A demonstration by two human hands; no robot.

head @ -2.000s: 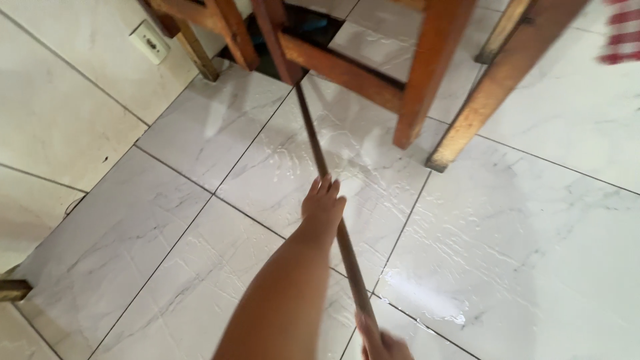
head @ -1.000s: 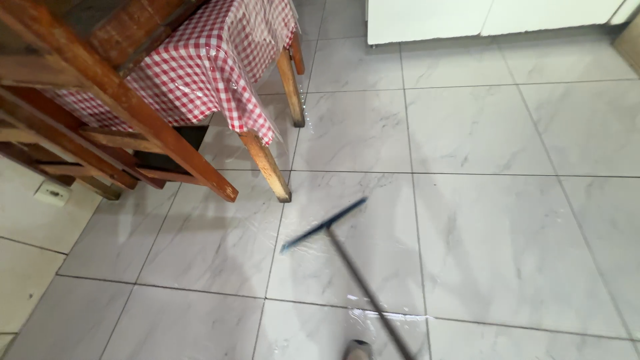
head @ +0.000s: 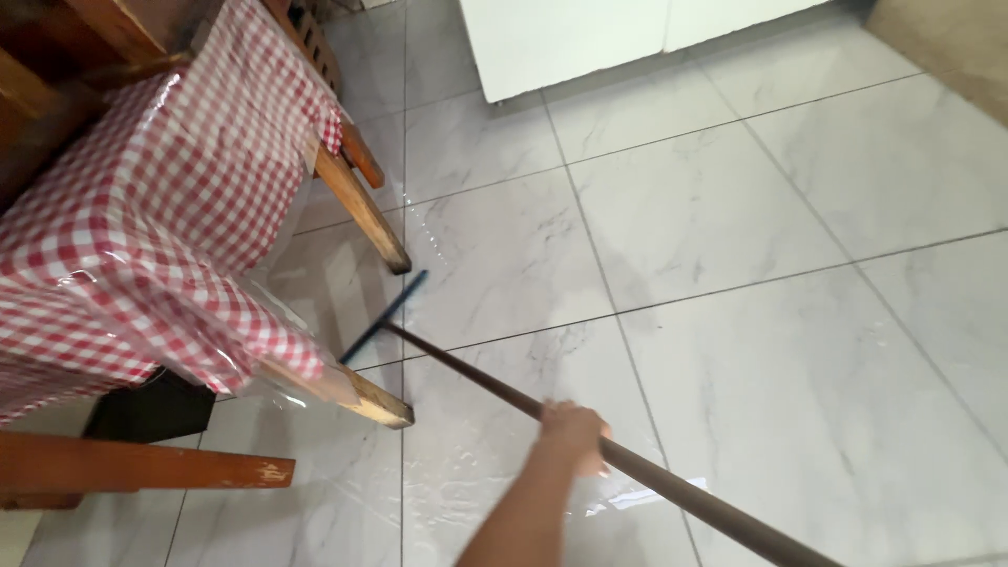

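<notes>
My left hand (head: 575, 435) is closed around the brown handle of a floor squeegee (head: 480, 378), partway along its length. The handle runs from the lower right edge up to a thin blue squeegee head (head: 384, 319). That head lies on the tiled floor, between two wooden table legs. Water (head: 441, 480) glistens on the marbled white tiles below and left of my left hand. My right hand is out of view.
A table with a red-and-white checked cloth (head: 197, 150) under clear plastic stands at left. A wooden chair leg (head: 150, 463) juts in at lower left. White cabinets (head: 575, 39) stand at the top, and a beige surface (head: 945, 47) at upper right.
The squeegee head, under the chairs' area or hidden two seconds ago, was on open floor one second ago and is now between the table legs. The view has swung right since the first frame.
</notes>
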